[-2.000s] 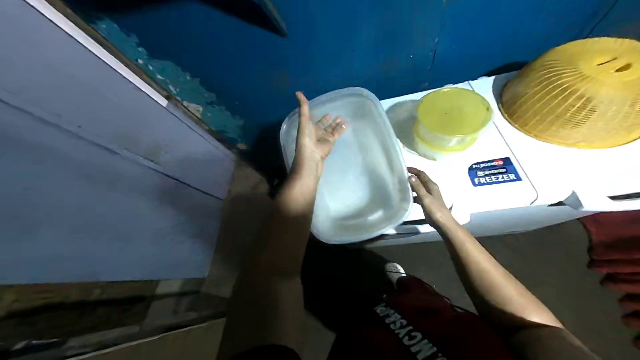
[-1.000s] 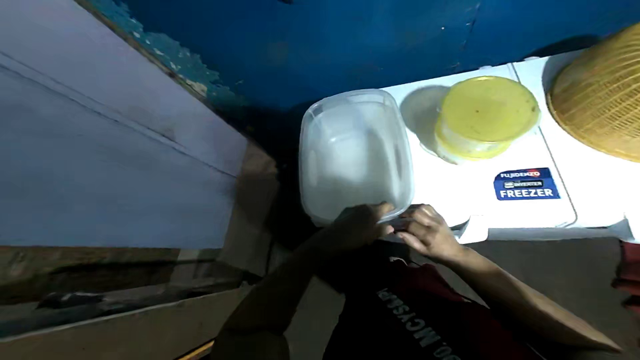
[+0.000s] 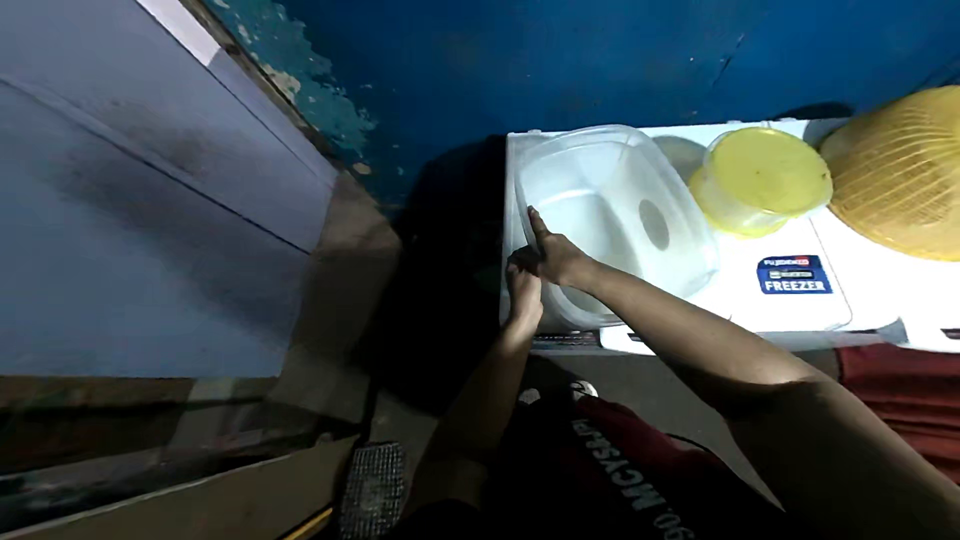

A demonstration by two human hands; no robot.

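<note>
A large translucent plastic tub [image 3: 611,217] rests near the left end of the white chest freezer's top [image 3: 750,319]. At the tub's left rim, my right hand [image 3: 559,255] grips the wall, its thumb or a finger pointing up along the inside. My left hand [image 3: 525,289] is at the outside of that same rim, just below and left of the right one; its fingers are in shadow, and whether they hold the rim cannot be told. Right of the tub stands a round clear container with a yellow lid [image 3: 769,171].
A yellow plastic basket [image 3: 904,180] lies upside down farther right on the freezer. Behind is a blue wall [image 3: 562,60]. Pale panels [image 3: 150,210] stand at the left, with a dark gap between them and the freezer. Dark red cloth [image 3: 907,397] hangs at the lower right.
Both hands have moved from the tub's near edge to its left rim. Two seconds ago the left hand was raised open over the tub and the right touched its right side.
</note>
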